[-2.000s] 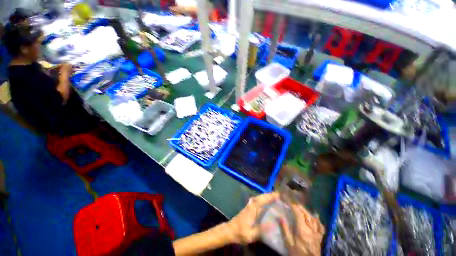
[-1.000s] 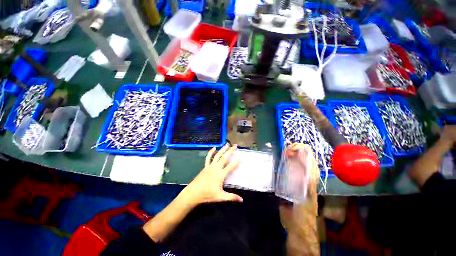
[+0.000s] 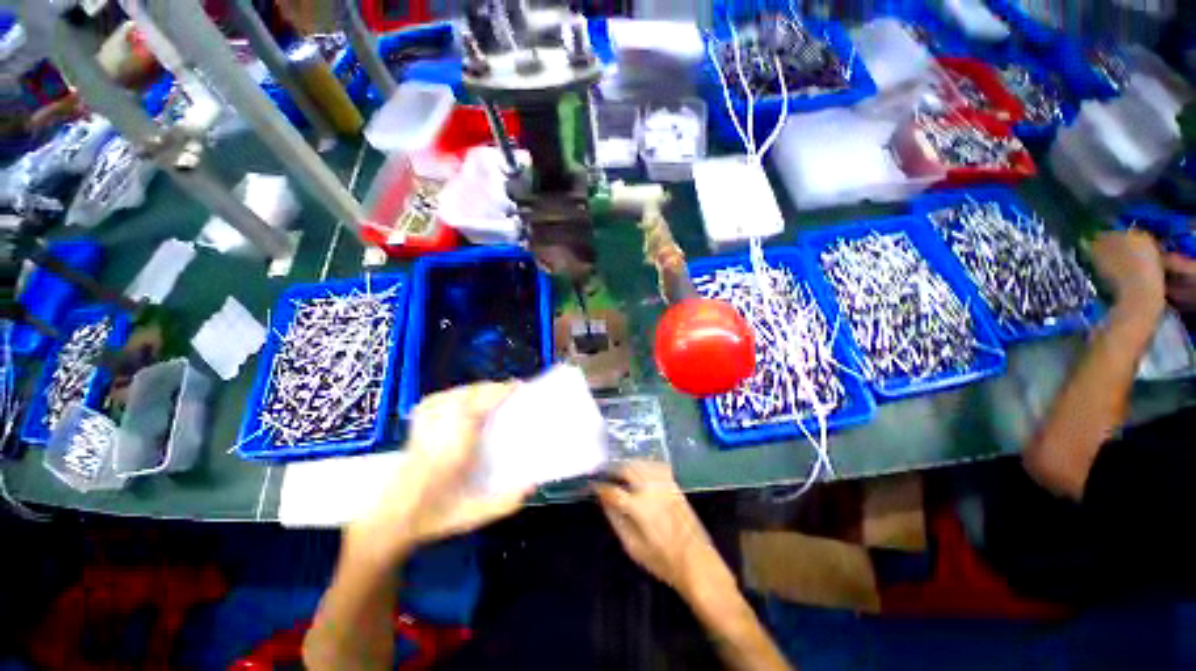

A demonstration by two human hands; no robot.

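My left hand (image 3: pixel 446 465) holds a whitish, flat box-like piece (image 3: pixel 548 430), tilted above the bench's front edge. It is blurred, so I cannot tell whether it is a box or a lid. My right hand (image 3: pixel 652 514) has bent fingers at the front edge of a shallow clear plastic box (image 3: pixel 636 426) with small pieces in it. I cannot tell whether the fingers grip anything. The hand press (image 3: pixel 558 157) stands behind, with its fixture (image 3: pixel 590 338) below. The red ball knob (image 3: pixel 706 346) of its lever hangs right of the fixture.
A rod tray (image 3: pixel 328 361) and a dark tray (image 3: pixel 479 321) stand left of the press. Several blue rod trays (image 3: pixel 898 308) stand right, with white cords (image 3: pixel 803 334) over the nearest. White paper (image 3: pixel 335 490) lies at the front edge. Another person's arm (image 3: pixel 1095 380) is at far right.
My left hand has risen off the white piece's place on the bench and now holds a whitish piece. My right hand no longer holds the clear piece up and has moved left. The view has shifted.
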